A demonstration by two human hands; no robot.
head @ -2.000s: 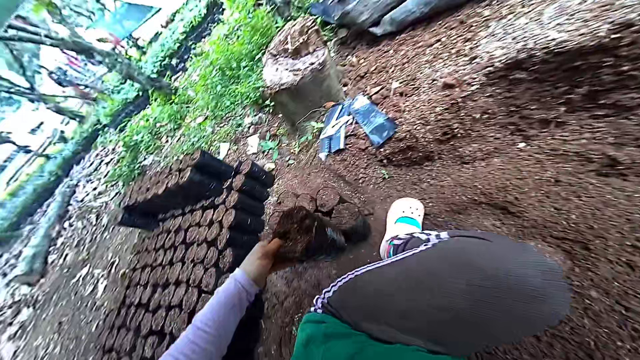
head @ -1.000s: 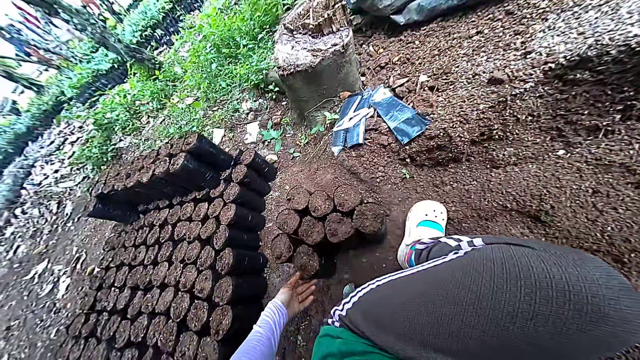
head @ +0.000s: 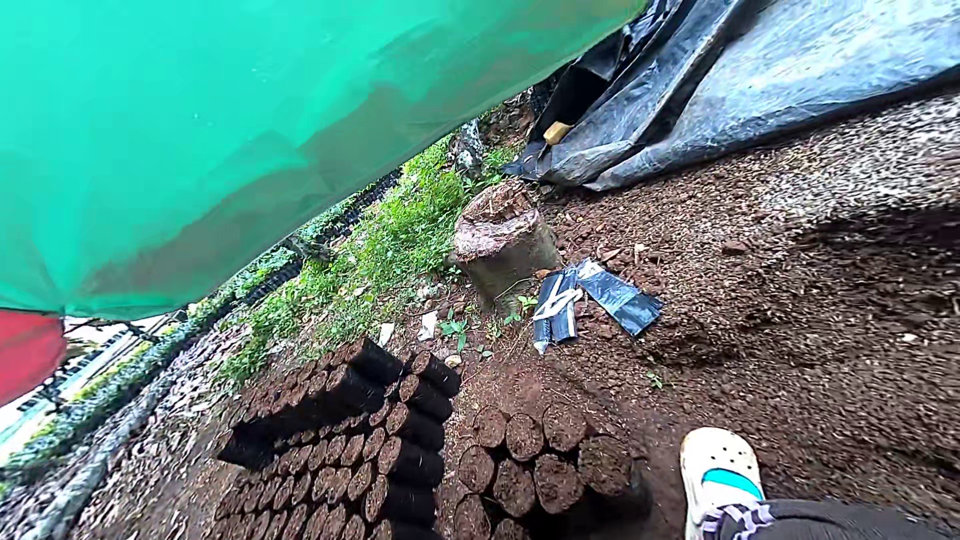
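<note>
Neither of my hands shows in the head view. Low in the middle stands a small cluster of soil-filled black plastic nursery bags [head: 557,484], upright and packed side by side. Left of it, a larger block of the same filled bags [head: 330,480] has soil at its tops and black sides. Beyond the small cluster, flat black plastic bags [head: 619,298] with white strips [head: 559,304] lie on the ground beside a cut stump [head: 502,244].
A white clog [head: 721,476] on my foot is right of the cluster. Loose soil [head: 825,360] covers the right side. Dark plastic sheeting [head: 697,112] lies at the upper right. A green canopy [head: 247,142] fills the upper left, above weeds [head: 405,255].
The view has tilted up strongly, bringing in the green canopy. The hand that held a filled bag, then reached empty beside the small cluster, has left the view.
</note>
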